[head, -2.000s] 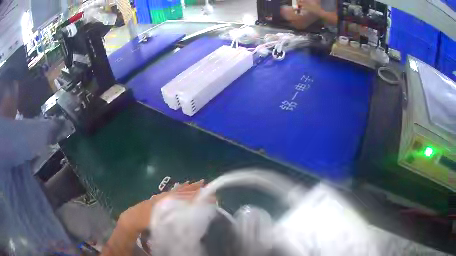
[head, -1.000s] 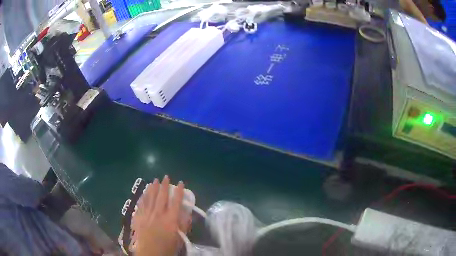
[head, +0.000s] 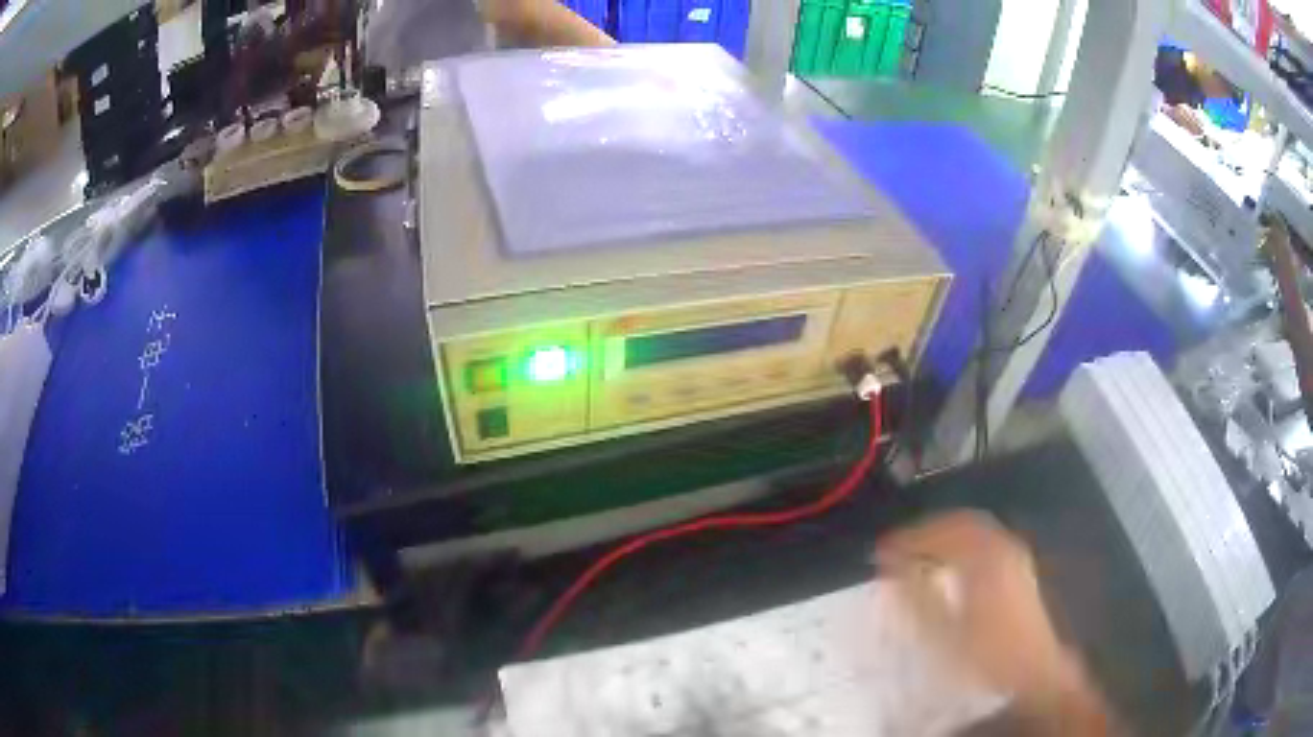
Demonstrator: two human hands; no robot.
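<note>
A white power strip with small socket holes (head: 749, 670) lies at the bottom, its lower part cut off by the picture's edge. My right hand (head: 994, 612) is blurred at the strip's right end, fingers curled; whether they grip the strip or a small thing is unclear. My left hand is not in view. The beige tester (head: 691, 353) stands behind the strip, with a bright green light and a dark display. A red lead (head: 720, 521) runs from its front right down to the strip's left end.
Stacked white strips (head: 1174, 511) stand at the right. A plastic-covered sheet (head: 634, 144) lies on the tester. A metal post (head: 1051, 231) rises behind. A blue mat (head: 173, 389) and tape roll (head: 372, 169) are at left. Part of another person's arm (head: 547, 22) shows at the top.
The view has swung right, bringing the tester to the middle. The left hand, which lay over the white plug end, is out of view. The right hand has come into view at the strip.
</note>
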